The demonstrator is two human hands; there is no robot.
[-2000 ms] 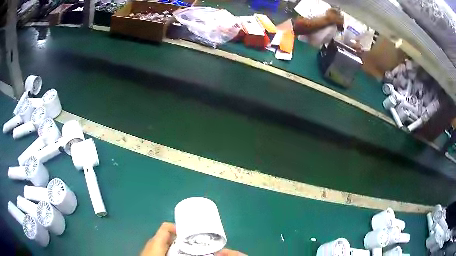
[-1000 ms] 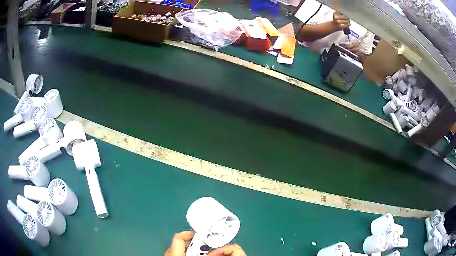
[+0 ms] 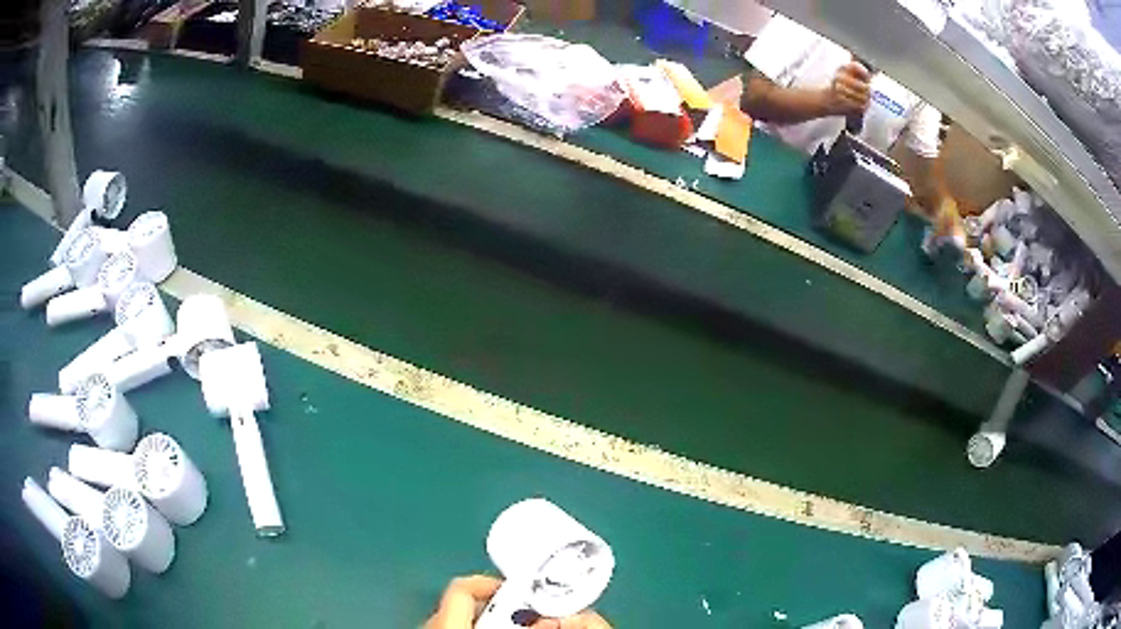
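Note:
A white fan body [image 3: 536,548] is held at the bottom centre, its drum-shaped head tilted with the open face toward the lower right. My left hand [image 3: 462,602] is at the left of the handle, its fingers closed around the handle's neck. My right hand [image 3: 573,621] is under the head at the right of the neck, with its fingertips against the fan body. Both hands are cut off by the lower edge. A dark opening shows at the neck between them. The lower handle is out of the picture.
Several white fan bodies [image 3: 138,528] lie at the left, more [image 3: 949,595] at the lower right. A pale edge strip [image 3: 590,445] borders the green conveyor [image 3: 541,295], which carries one fan [image 3: 987,445] at the right. Across it are a cardboard box [image 3: 369,76], a dark device [image 3: 864,197] and a person's arms.
The held fan has moved right, and its head has turned from facing down to facing lower right. A fan has appeared on the conveyor. The opposite person's hand now reaches to the carton of fans.

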